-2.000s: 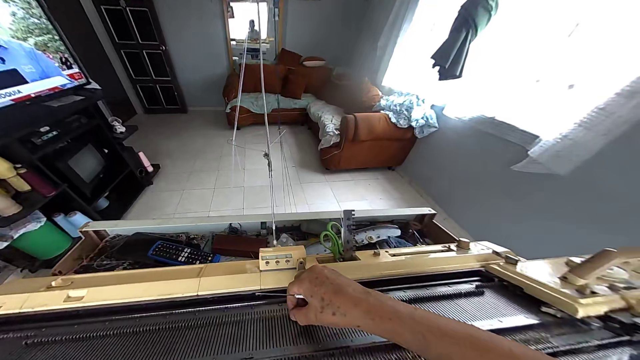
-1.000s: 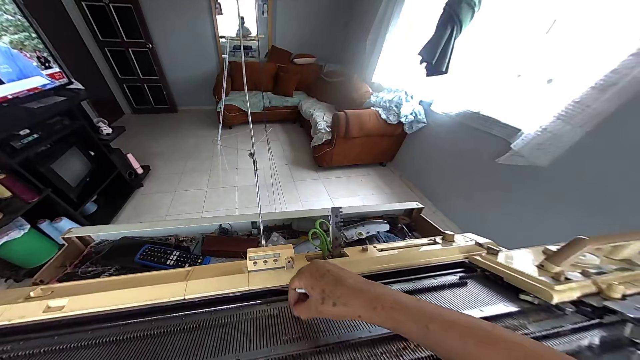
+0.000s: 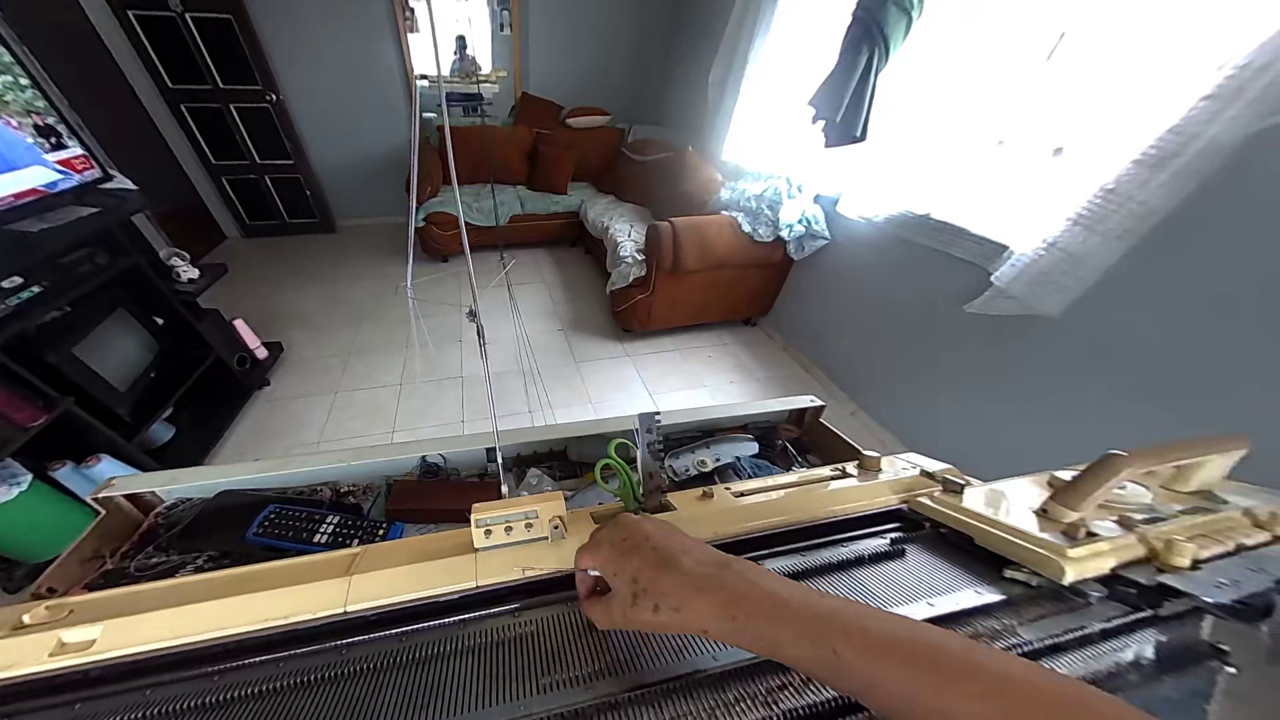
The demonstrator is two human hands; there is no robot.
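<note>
My right hand (image 3: pixel 640 580) reaches in from the lower right over the needle bed (image 3: pixel 430 650) of a knitting machine. Its fingers are closed on a thin metal tool (image 3: pixel 550 571), whose fine end points left; the rest of the tool is hidden in the hand. Just beyond the hand sits the row counter (image 3: pixel 518 521) on the cream rail. Green-handled scissors (image 3: pixel 620 475) stand upright behind the hand, beside a notched metal piece (image 3: pixel 651 455). The cream carriage (image 3: pixel 1080 510) rests at the right end of the bed. My left hand is out of view.
Behind the machine, an open tray (image 3: pixel 460 447) holds a blue-edged remote control (image 3: pixel 320 528), a brown box (image 3: pixel 440 499) and loose parts. The yarn mast (image 3: pixel 470 260) rises near the counter. Farther off are a brown sofa (image 3: pixel 700 270) and a black TV stand (image 3: pixel 200 400).
The right hand stays near the row counter with the thin tool, which now shows more clearly at its left. The carriage remains at the right.
</note>
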